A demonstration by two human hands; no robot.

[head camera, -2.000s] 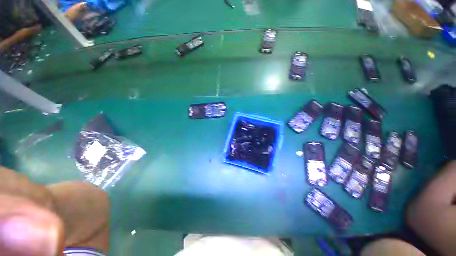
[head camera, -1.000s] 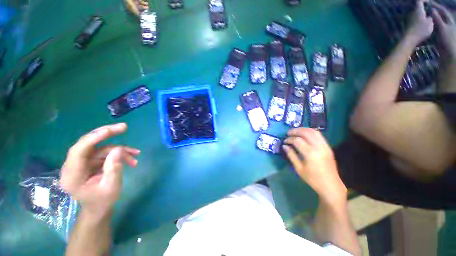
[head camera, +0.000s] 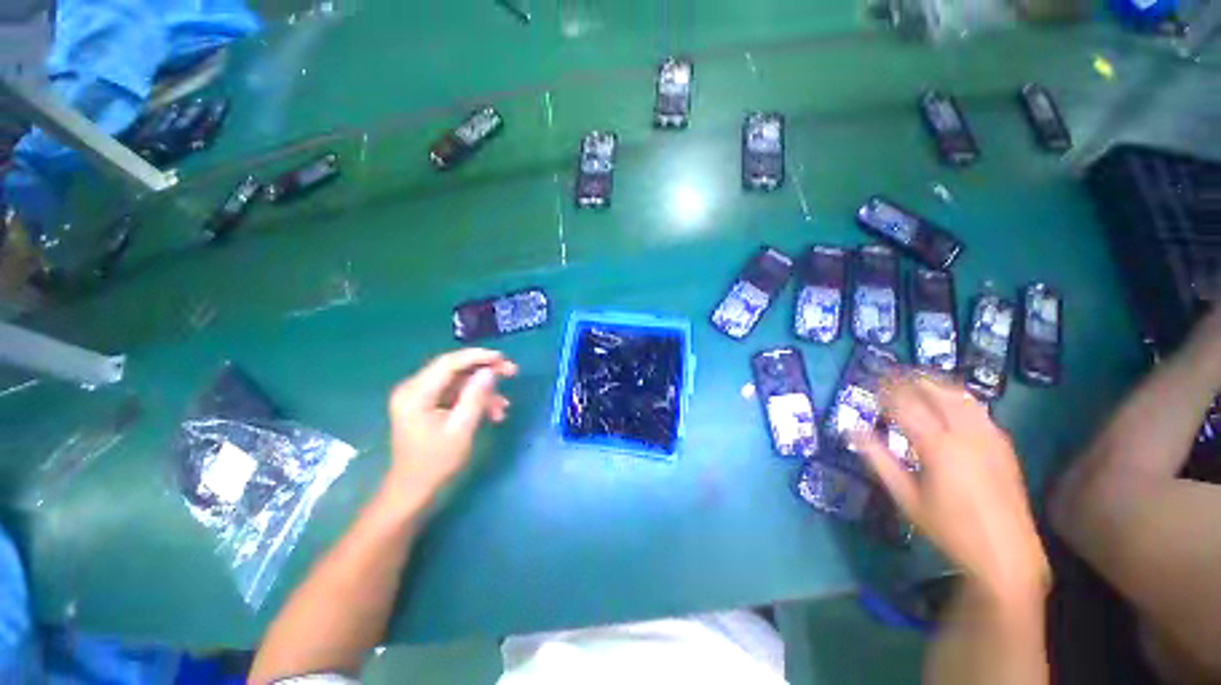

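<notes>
My left hand [head camera: 449, 408] is over the bench left of the blue bin, fingers loosely curled and slightly apart, with nothing visible in it. The blue bin [head camera: 568, 439] holds a heap of small black parts [head camera: 625, 385]. My right hand [head camera: 957, 468] reaches over the cluster of phone units at the right, its fingertips among the lower ones and covering some. Blur hides whether it grips one. A phone unit [head camera: 841, 493] lies beside its fingers, partly covered. Another phone unit [head camera: 783, 399] lies left of them. A single phone unit [head camera: 502, 313] lies beyond my left hand.
A clear bag [head camera: 268, 495] with dark contents and a white label lies at the left. Several spaced phone units, one here [head camera: 763, 150], lie on the green far strip. A neighbour's arm [head camera: 1152, 468] is at the right edge by a black tray [head camera: 1165, 214]. Metal bars jut in at the left.
The view has swung back up from a second ago. My right hand has moved from the lowest phone unit onto the cluster's lower right. My left hand stays left of the bin, its fingers closer together.
</notes>
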